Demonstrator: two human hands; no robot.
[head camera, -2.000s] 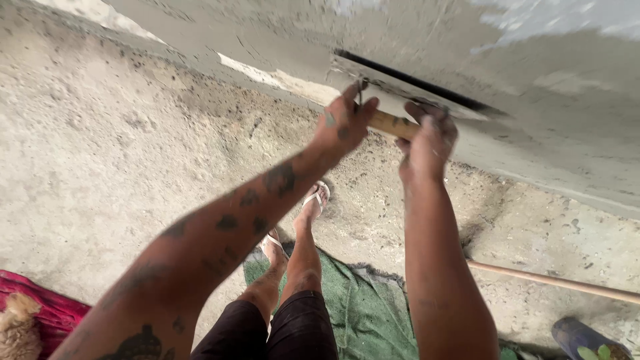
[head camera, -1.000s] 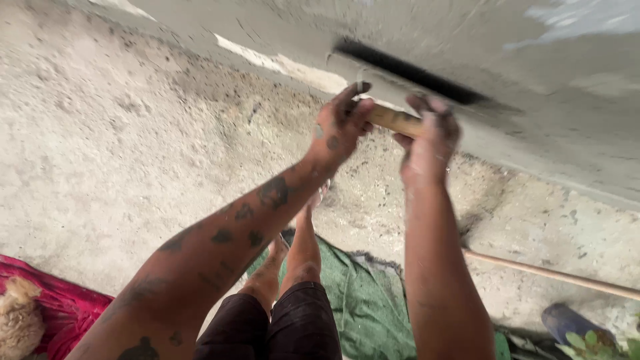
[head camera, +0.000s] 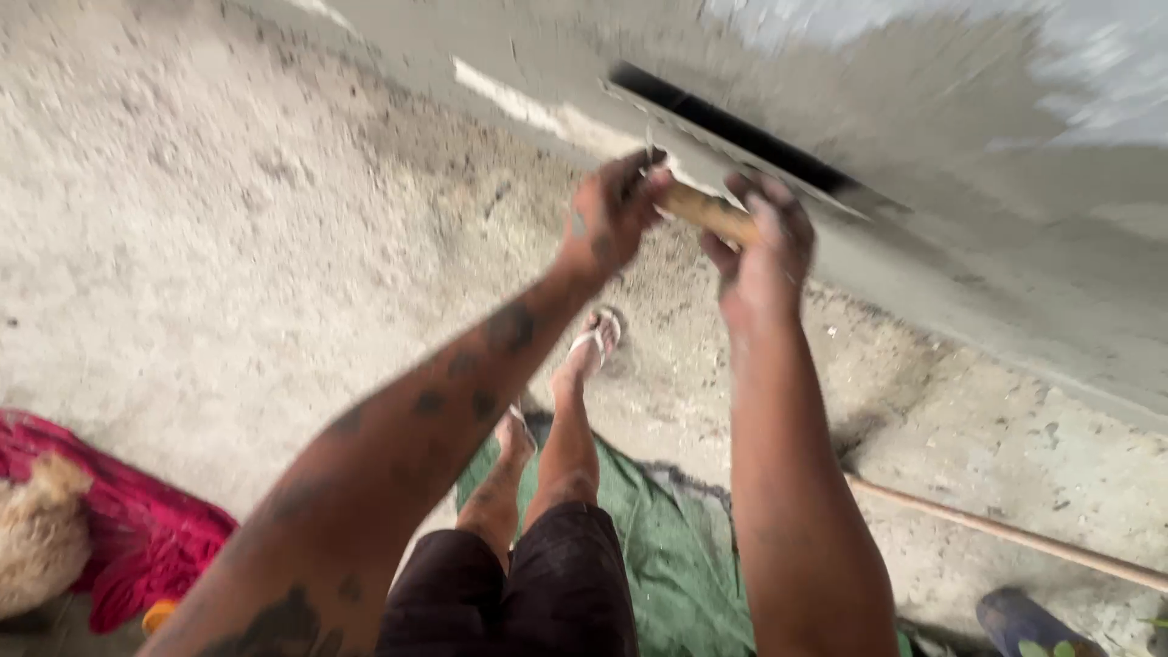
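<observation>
Both my hands grip the wooden handle (head camera: 707, 212) of a long plastering trowel, whose narrow blade (head camera: 730, 146) lies along the grey plastered wall (head camera: 958, 201). The left end of the handle is held by my left hand (head camera: 616, 212); its fingers reach up to the metal fitting near the blade. Around the right end is my right hand (head camera: 768, 228). A dark band runs along the blade's upper side. Pale, bare-looking streaks (head camera: 520, 100) show low on the wall, left of the blade. The hands and the trowel are somewhat blurred.
Below the wall lies rough concrete floor (head camera: 228, 228). A green cloth (head camera: 675, 566) lies near my legs, and my feet wear flip-flops (head camera: 598, 338). At right are a wooden pole (head camera: 1004, 529) and a dark blue object (head camera: 1027, 620). A curly-haired animal (head camera: 41, 538) rests on red cloth (head camera: 155, 529).
Both hands keep their hold on the trowel, with its blade still along the wall. The view has shifted slightly, and an orange thing now shows at the lower left.
</observation>
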